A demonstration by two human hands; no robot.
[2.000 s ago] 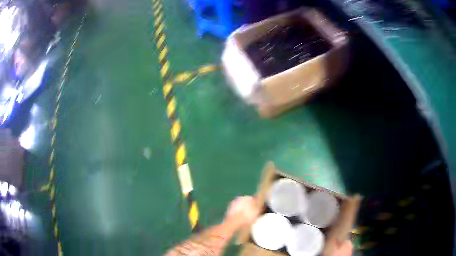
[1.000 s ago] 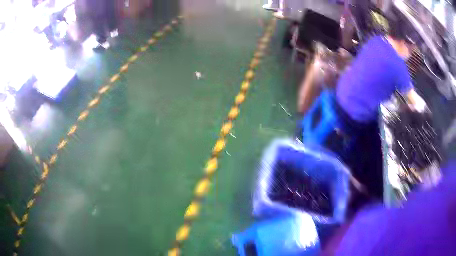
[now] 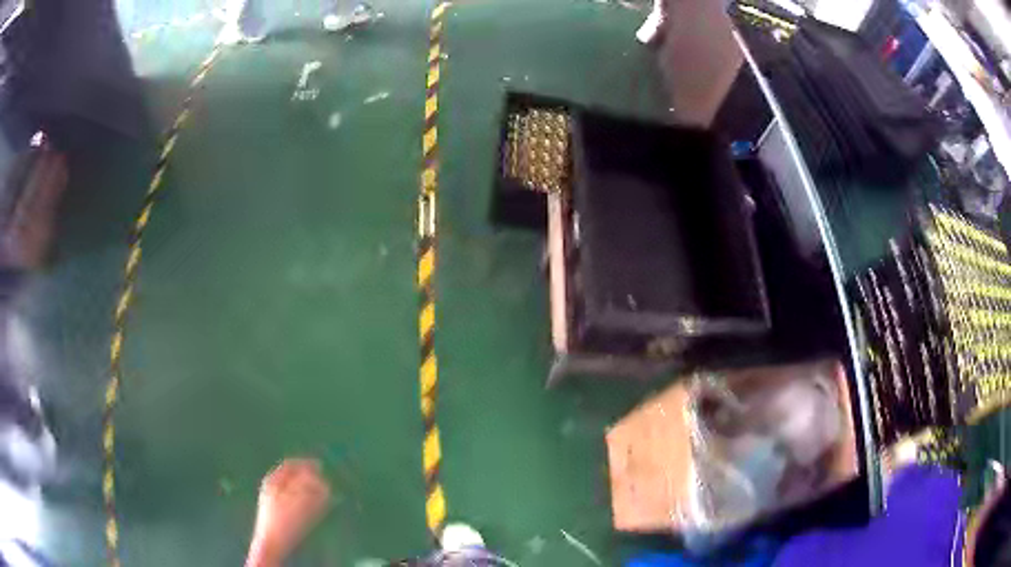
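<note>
My left hand (image 3: 294, 495) is at the bottom left over the green floor. It is blurred and its fingers look curled; I see nothing in it, but cannot tell how far it is closed. My right hand is not in view. A brown open carton (image 3: 649, 460) with clear plastic film inside stands at the lower right, beside the bench. A large open black crate (image 3: 665, 233) lies behind it. The carton of white canisters is not in view.
A person's purple sleeve (image 3: 876, 526) is at the bottom right. A small black tray (image 3: 538, 150) with brass-coloured parts is left of the crate. The bench edge (image 3: 815, 205) curves along the right, with yellow-patterned trays (image 3: 970, 299) on it. Yellow-black tape (image 3: 429, 332) runs along the floor.
The view has moved along the aisle. The canister carton, held two seconds ago, has left view, and so have the blue stool and blue bin. My left hand has come into view.
</note>
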